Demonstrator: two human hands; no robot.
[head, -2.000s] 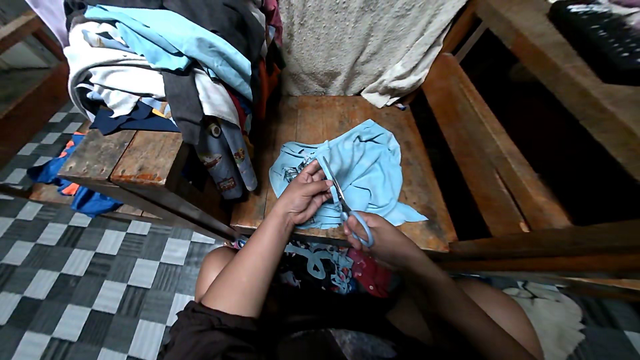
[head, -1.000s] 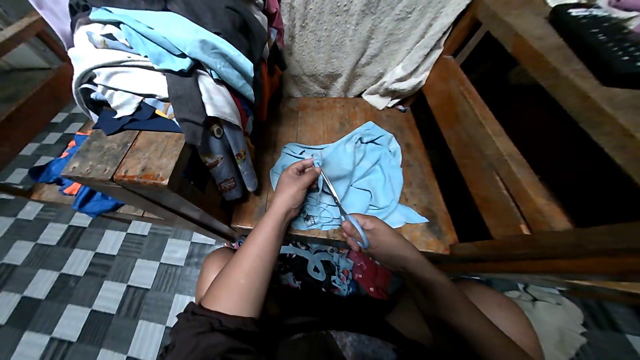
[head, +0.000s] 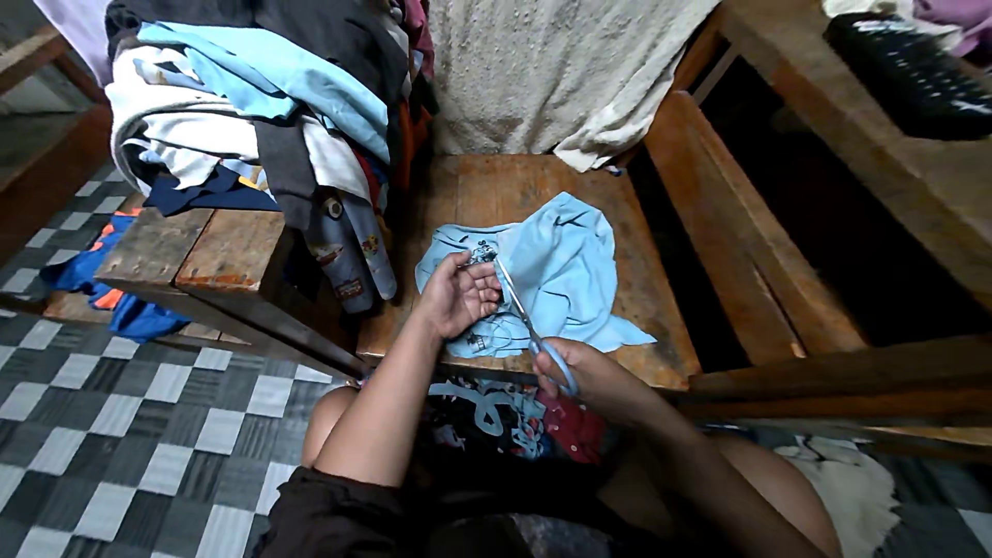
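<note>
A light blue printed cloth [head: 570, 271] lies rumpled on the wooden bench seat [head: 496, 186]. My right hand [head: 570, 368] grips a pair of scissors [head: 521, 310] by blue-grey handles, and the blades point up and left along the cloth beside my left fingers. Palm up, my left hand [head: 463, 293] rests over the left part of the cloth, its fingers loosely curled. Whether it pinches an edge of the fabric cannot be told. Some of the print shows just above the left fingertips.
Clothes [head: 256, 116] are heaped on a wooden armrest [head: 232, 248] at left. A pale cloth [head: 542, 70] hangs behind the seat. On the right, a black object [head: 907, 74] lies on a wooden ledge [head: 837, 101]. Blue and orange fabric [head: 132, 310] sits low at left.
My left hand has turned palm up and its fingers have loosened from the pinch seen one second ago. The scissors remain in my right hand.
</note>
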